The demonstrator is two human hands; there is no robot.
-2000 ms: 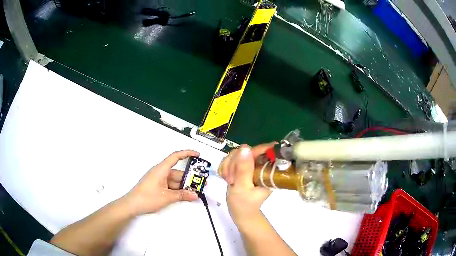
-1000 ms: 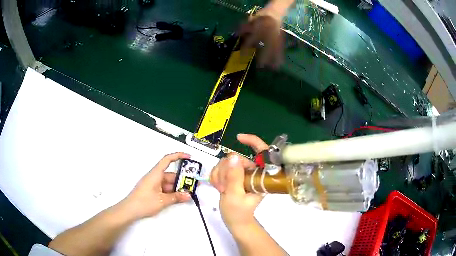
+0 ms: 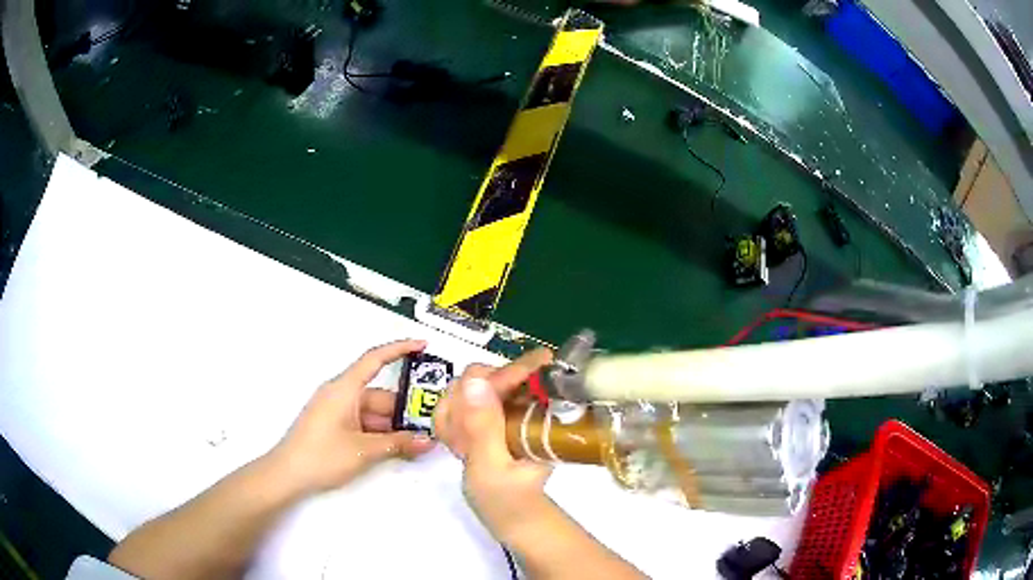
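My left hand (image 3: 340, 425) grips an open power adapter unit (image 3: 424, 394) by its edges above the white work sheet (image 3: 147, 351). The unit's board faces up, with a yellow transformer and white bits showing. My right hand (image 3: 487, 436) is closed around the glue gun (image 3: 578, 435), which has an amber-brown barrel with white ties, a red part and a clear cylinder behind. My right fingers are at the unit's right edge and hide the gun nozzle. The thin black cord is mostly hidden behind my right hand and forearm.
A thick whitish hose (image 3: 793, 360) runs right from the gun. A striped guard bar (image 3: 515, 187) lies across the green conveyor belt (image 3: 634, 249). More adapter units (image 3: 748, 258) lie on the belt. A red plastic basket (image 3: 836, 530) with black units stands at lower right, beside a black object (image 3: 748, 557).
The gun and my right hand have moved left, closer over the unit. The unit has shifted slightly left since the first frame. Another person's hand over the belt has gone. Units on the belt have shifted.
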